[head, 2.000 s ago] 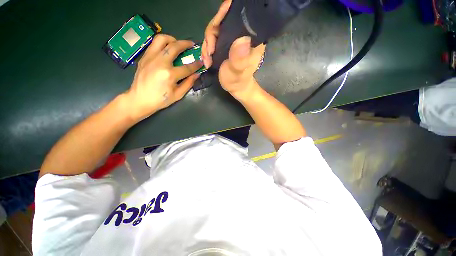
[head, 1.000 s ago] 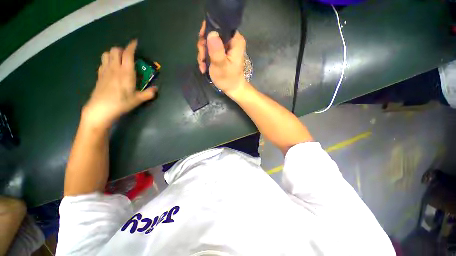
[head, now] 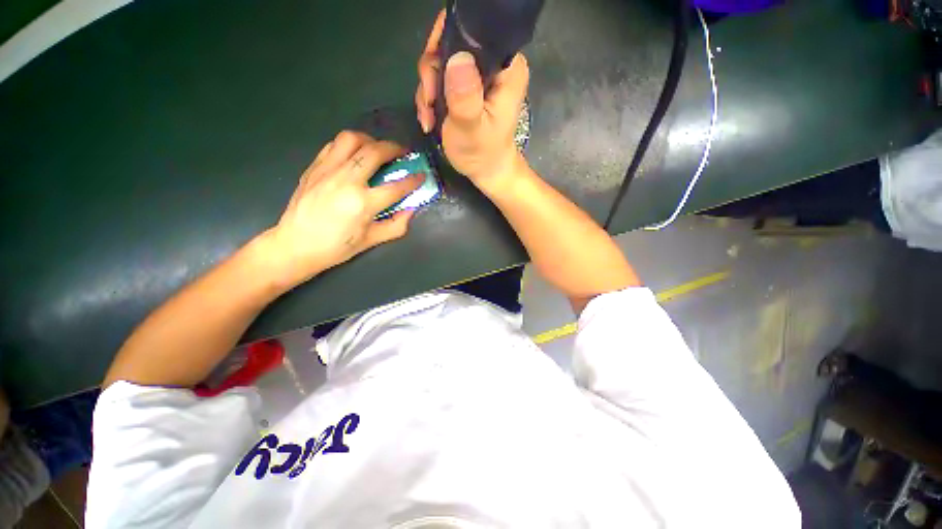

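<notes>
My left hand (head: pixel 346 196) lies over a small green circuit-board unit (head: pixel 411 184) on the dark green mat, fingers on its face and edges. The unit's face is blurred with white glare, and part of it is hidden by my fingers. My right hand (head: pixel 475 109) is wrapped around a thick black electric screwdriver (head: pixel 491 31), just to the right of and beyond the unit. The tool's tip is hidden by my right hand. A round speckled dish (head: pixel 523 124) shows partly behind my right hand.
A black cord (head: pixel 653 129) and a thin white cable (head: pixel 711 124) run down the mat (head: pixel 186 155) at the right. A purple-rimmed thing (head: pixel 739 5) is cut off at the top. A white edge (head: pixel 57 33) curves at the upper left. Another person's pale sleeve (head: pixel 913 199) shows at the right.
One second ago my left hand was farther left, beside a green unit; now it is near my right hand, over a unit where the dark pad showed. My right hand still holds the screwdriver.
</notes>
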